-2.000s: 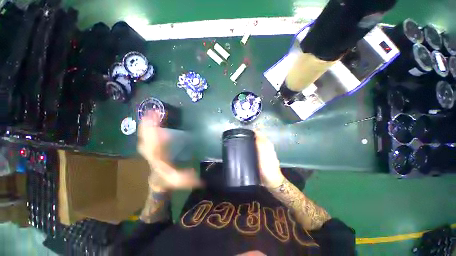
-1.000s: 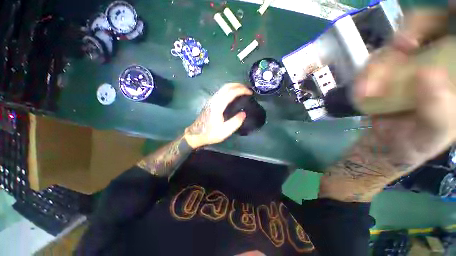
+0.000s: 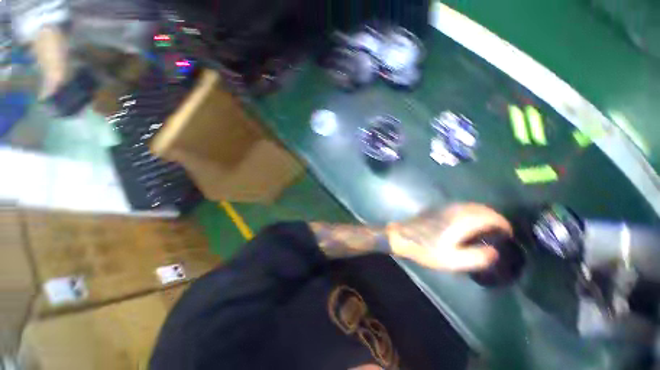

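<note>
The picture is blurred. My left hand point(image 3: 452, 235) is closed around a black cylindrical housing point(image 3: 501, 261) standing on the green bench mat point(image 3: 405, 199). A unit with exposed internals point(image 3: 559, 230) lies just right of it. Another ring-faced unit point(image 3: 381, 139) stands up the bench, with a small white disc point(image 3: 323, 122) beside it. A cluster of loose circuit boards point(image 3: 454, 137) lies near the bench middle. My right hand is not in view.
Several battery cells point(image 3: 527, 124) lie at the right. Ring-faced parts point(image 3: 396, 55) are grouped at the top. The screw feeder point(image 3: 606, 246) is at the right edge. An open brown carton point(image 3: 224, 144) is below the bench edge. Another person's arm point(image 3: 52, 61) shows at upper left.
The view has swung left and tilted, bringing the floor, cartons and another person's arm into view. My right hand and the screwdriver have left the picture. My left hand still holds the housing.
</note>
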